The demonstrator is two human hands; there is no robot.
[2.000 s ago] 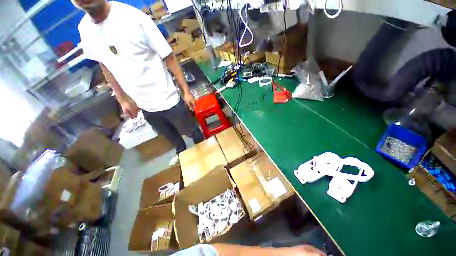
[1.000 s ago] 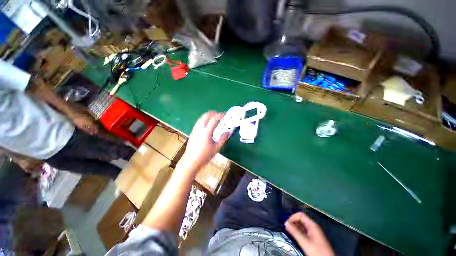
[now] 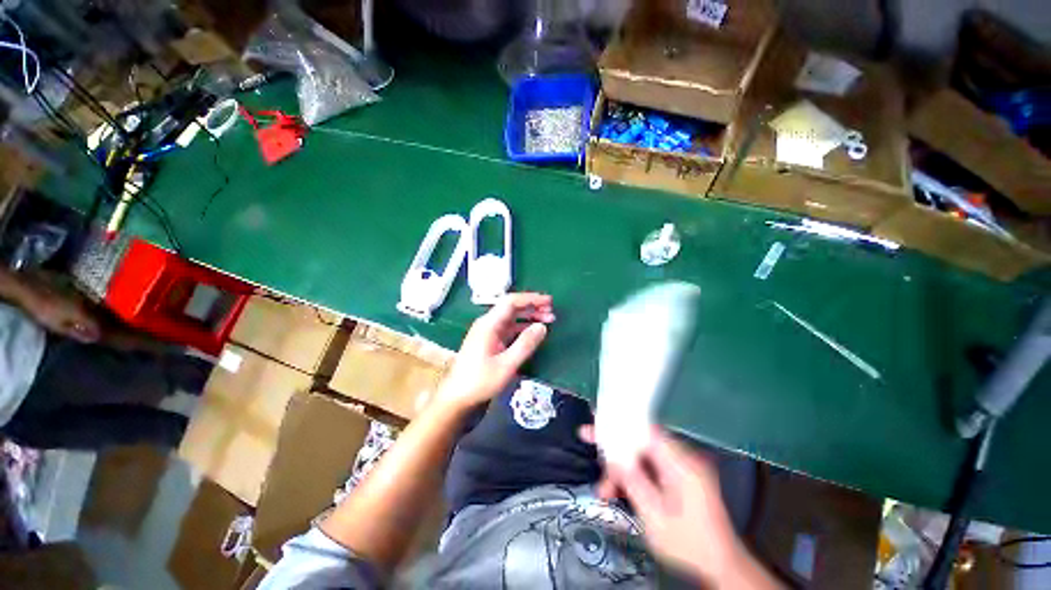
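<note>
Two white loop-shaped housings lie side by side on the green bench, the left one (image 3: 423, 290) tilted and the right one (image 3: 490, 277) nearly straight. My left hand (image 3: 501, 346) is just below them at the bench edge, empty, with fingers apart and curled. My right hand (image 3: 663, 490) grips the lower end of a pale white elongated piece (image 3: 636, 369), which is raised over the bench edge. That piece is motion-blurred, so its exact shape and type cannot be told.
A blue bin (image 3: 551, 119) of tiny pieces and a carton of blue parts (image 3: 655, 167) stand at the back. A clear round piece (image 3: 660, 246) and a thin rod (image 3: 824, 340) lie on the bench. A clamp arm (image 3: 1005, 380) is at right. A person's arm (image 3: 52, 305) and red stool (image 3: 173, 294) are left.
My left hand has come off the housings, which now lie apart side by side. My right hand has risen from my lap and taken hold of the white piece. The view has turned right.
</note>
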